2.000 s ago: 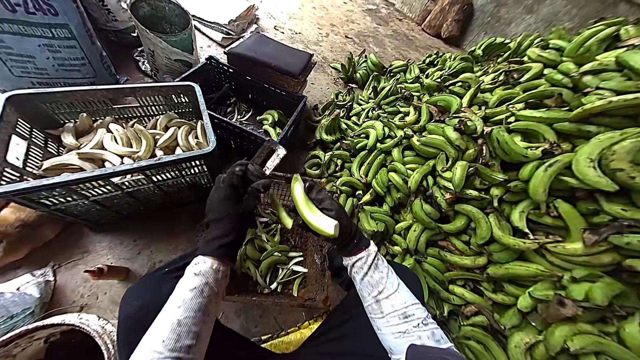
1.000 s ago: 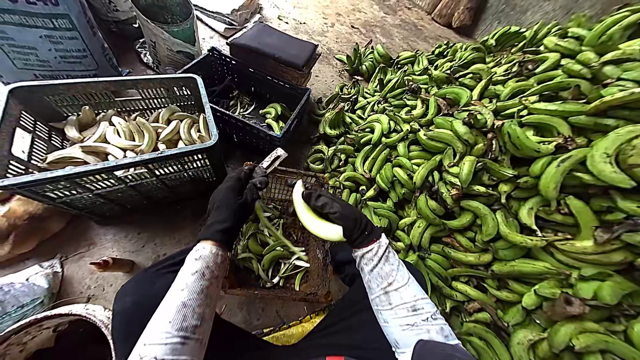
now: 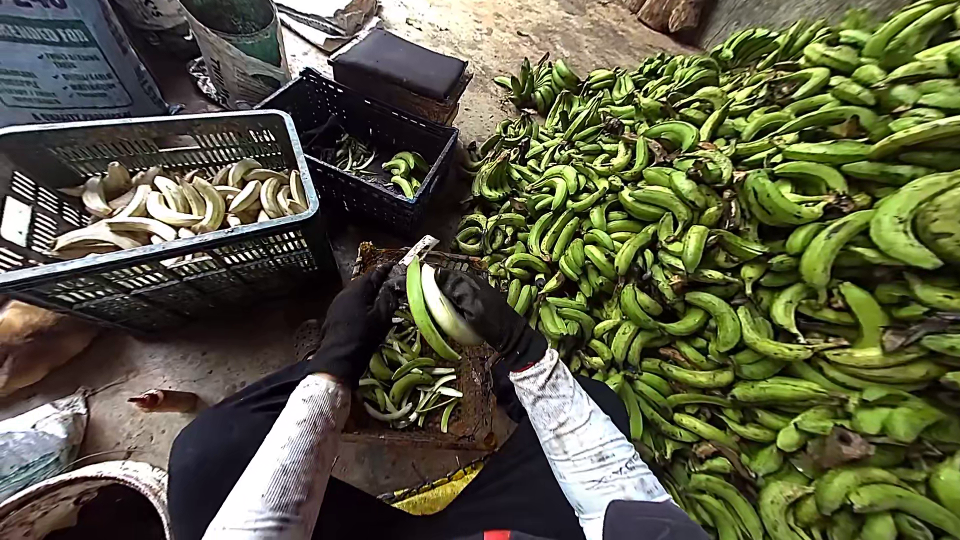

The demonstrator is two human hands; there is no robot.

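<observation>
My left hand (image 3: 360,315), in a black glove, is closed on a small tool with a pale flat end (image 3: 418,250), probably a peeling knife. In my right hand (image 3: 484,307), also gloved in black, is a pale peeled plantain (image 3: 444,306). A long strip of green peel (image 3: 426,315) stands away from its left side, near the tool. Both hands are above a brown crate (image 3: 476,390) that holds green and pale peels (image 3: 412,379). My right fingers wrap the fruit's upper right side; the left fingertips are partly hidden.
A large slatted crate (image 3: 296,161) of peeled plantains stands at the left. Behind is a black crate (image 3: 442,161) with some green fruit, beside a dark padded block (image 3: 401,64). Unpeeled green plantains (image 3: 675,262) cover the right side. A bucket (image 3: 142,480) is at the lower left.
The peeled plantain and my right hand have moved left, up to my left hand and the tool. A long green peel strip now hangs beside the fruit.
</observation>
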